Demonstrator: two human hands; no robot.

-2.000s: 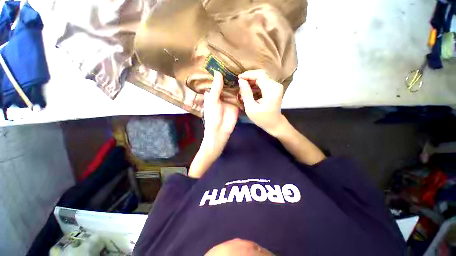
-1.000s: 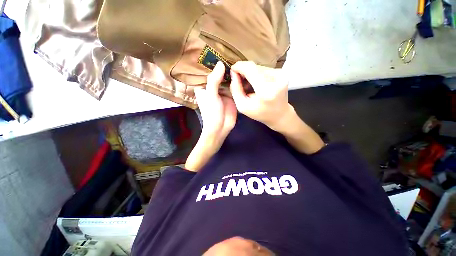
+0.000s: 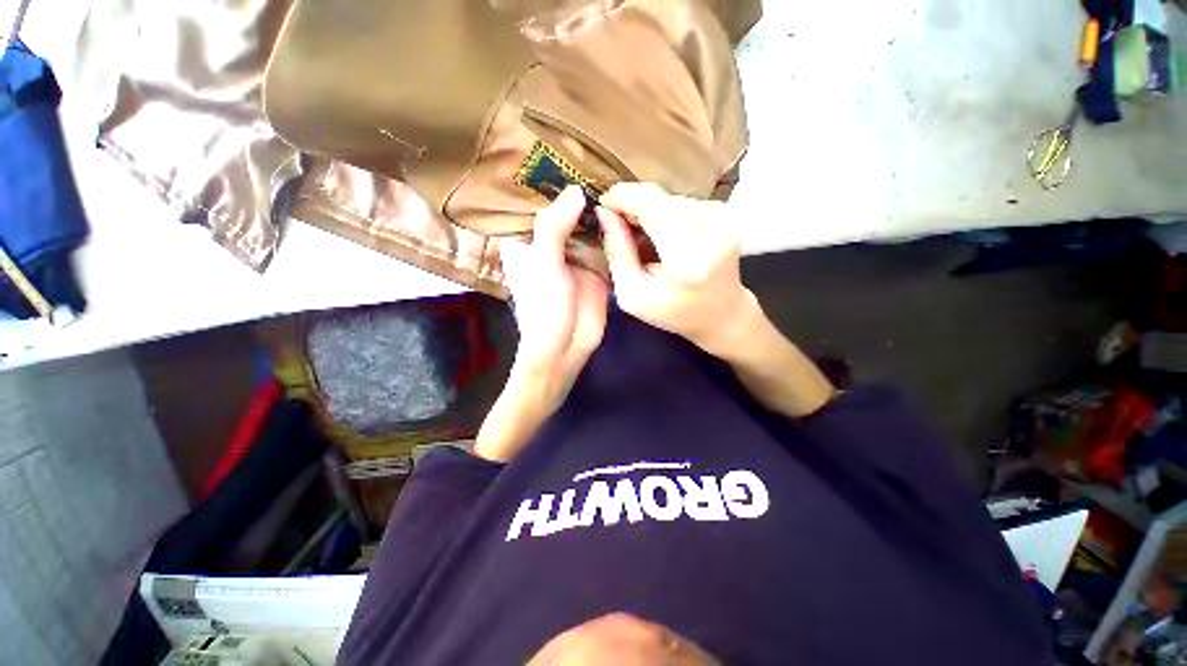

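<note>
The tan jacket [image 3: 391, 78] lies on the table, its shiny lining [image 3: 195, 78] spread to the left. A dark green brand label [image 3: 544, 169] with a yellow-gold border lies on it, below a narrow pocket slit [image 3: 566, 130]. My left hand [image 3: 553, 280] pinches the jacket at the label's lower end, thumb on top. My right hand [image 3: 677, 254] has its thumb and fingertips pinched together right beside the left thumb, at the label's end. A needle or thread is too small to make out. The fingers cover the label's right end.
The white table [image 3: 885, 130] has its near edge just below my hands. Small gold-coloured snips [image 3: 1049, 156] lie at the right, near dark and green items [image 3: 1143, 65]. Navy cloth [image 3: 39, 182] lies at the far left. A grey bundle [image 3: 378, 367] is under the table.
The view has shifted, so the jacket and table appear moved slightly. Both hands stay at the label's lower end, with only small shifts of the right fingers.
</note>
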